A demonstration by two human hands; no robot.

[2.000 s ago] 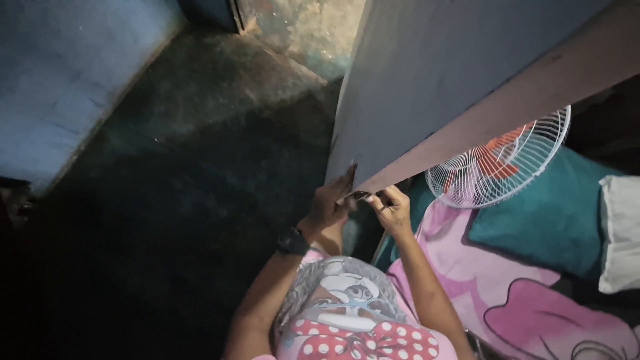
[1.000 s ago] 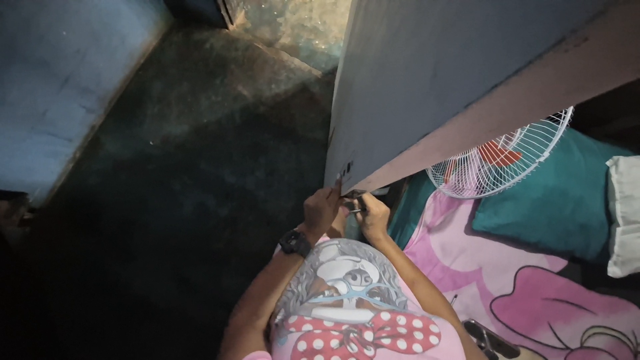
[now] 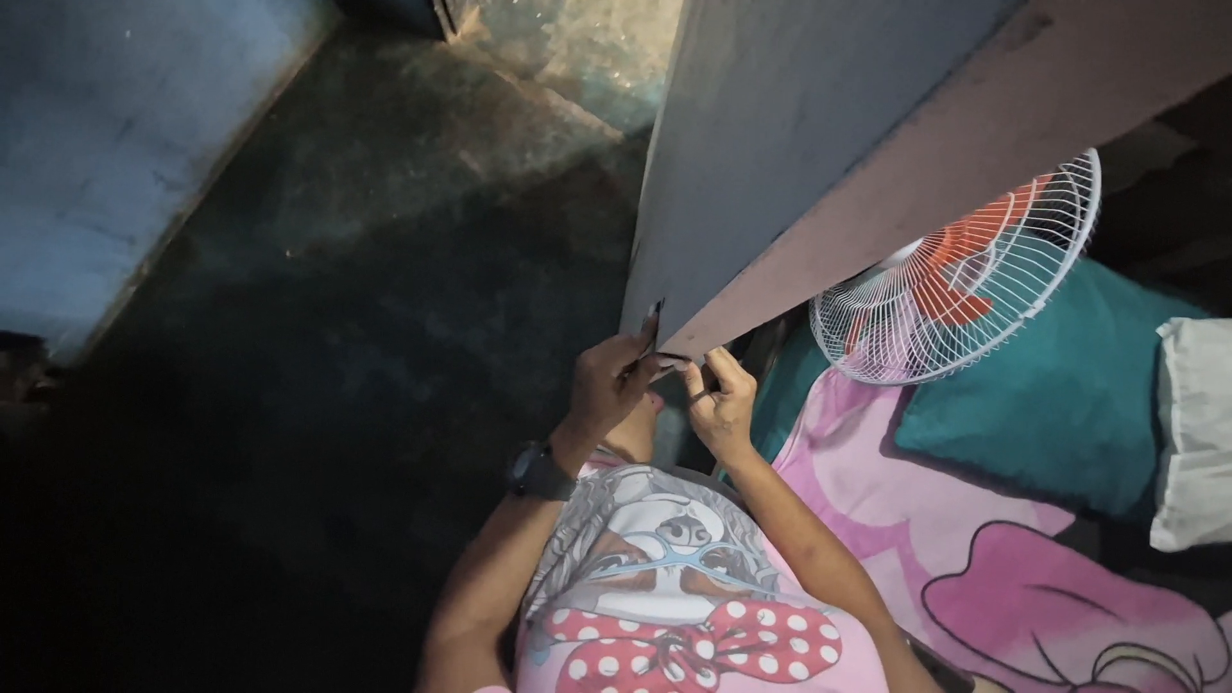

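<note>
My left hand (image 3: 611, 385), with a dark watch (image 3: 539, 472) on the wrist, is at the lower left corner of a grey-blue wall end (image 3: 751, 173). Its fingers are bent around a small dark thing (image 3: 671, 360) at that corner, too small to name. My right hand (image 3: 724, 397), with a ring on one finger, is just right of it, thumb and fingertips near the same small thing and the wall's pinkish edge face (image 3: 828, 241). Whether the right fingers grip it cannot be told.
A white-caged fan with orange blades (image 3: 962, 279) stands right of the wall end. Beyond it lie a teal pillow (image 3: 1039, 404), a white pillow (image 3: 1193, 433) and a pink printed blanket (image 3: 866, 462). Dark floor (image 3: 337, 337) stretches left to a blue wall (image 3: 125, 144).
Both hands stay at the wall's lower corner while their fingers shift. My right hand's fingers, curled in close a second ago, are now more raised along the pinkish edge.
</note>
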